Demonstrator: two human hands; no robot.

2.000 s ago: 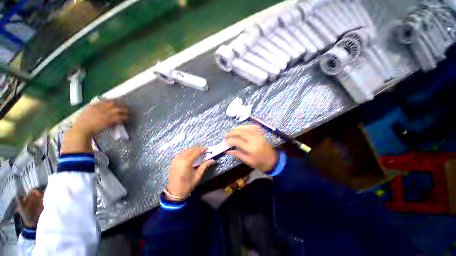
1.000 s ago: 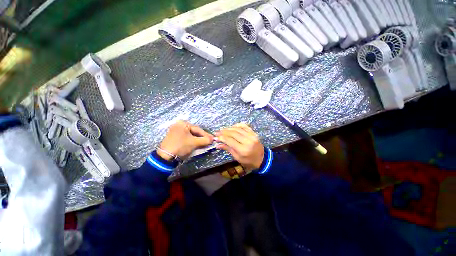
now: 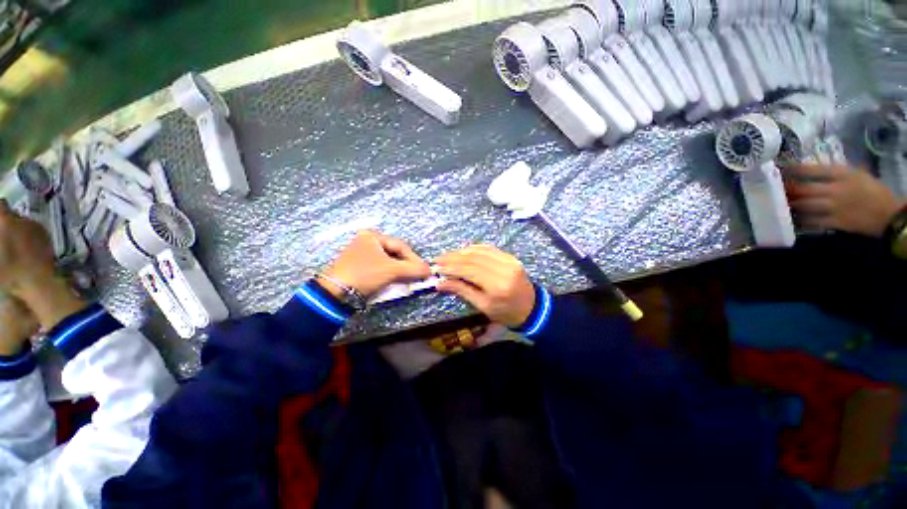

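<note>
My left hand point(image 3: 370, 266) and my right hand point(image 3: 489, 283) meet at the bench's front edge, fingertips together on a narrow white handle part point(image 3: 400, 290). The part lies low between the hands and is mostly hidden by the fingers, so I cannot tell if a fan head is attached. Beyond my right hand, a dark stick with a white lumpy tip point(image 3: 519, 191) and a pale yellow end lies slanting on the shiny bubble wrap mat point(image 3: 298, 214).
A slanting row of white fans point(image 3: 622, 87) stands back right. Single fans lie at the conveyor side point(image 3: 423, 89) and left point(image 3: 221, 149). Loose parts point(image 3: 119, 177) and two fans point(image 3: 181, 283) lie left. Neighbours' hands show at left point(image 3: 30, 263) and at right point(image 3: 840, 197) beside a fan point(image 3: 764, 179).
A neighbour's hand has come in at the right by the fans, and another's hands show at left. My hands stay together on the white part. The view has shifted slightly.
</note>
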